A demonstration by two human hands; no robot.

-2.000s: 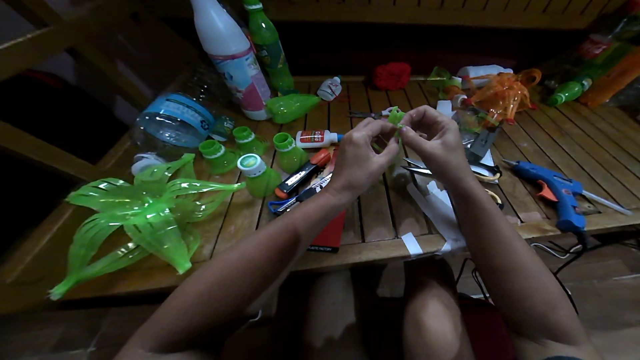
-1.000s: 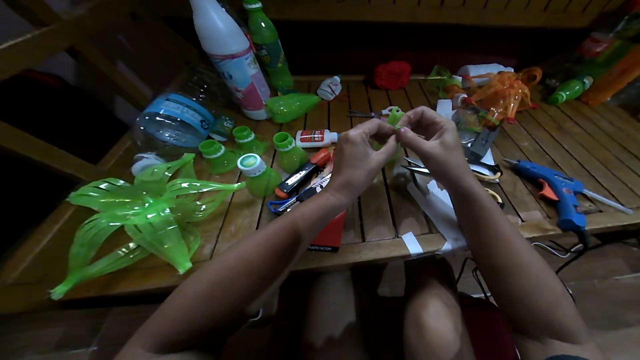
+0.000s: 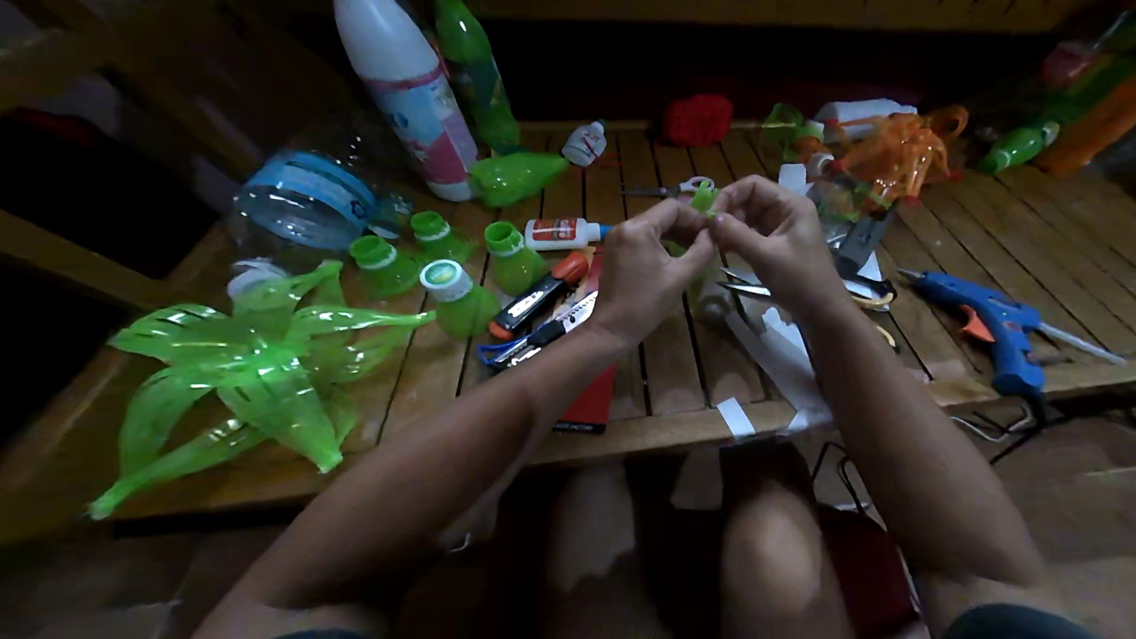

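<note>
A small green plastic piece [image 3: 704, 197] is pinched between the fingertips of my left hand [image 3: 646, 266] and my right hand [image 3: 774, 238], which meet above the slatted wooden bench; its lower part is hidden by my fingers. Scissors with light handles [image 3: 697, 185] lie just behind my hands. Left of my left hand are a white glue bottle [image 3: 557, 233], an orange-and-black cutter knife [image 3: 539, 295] and another utility knife [image 3: 545, 334]. Under my right hand show open scissor blades [image 3: 744, 284] and white paper strips [image 3: 770, 351].
A green plastic flower shape [image 3: 262, 355] and several cut green bottle necks [image 3: 510, 257] stand left, before a white bottle [image 3: 410, 98] and a large clear bottle [image 3: 306, 200]. At right lie a blue hot glue gun [image 3: 985, 321] and orange cut plastic [image 3: 896, 155]. Cables hang below the right edge.
</note>
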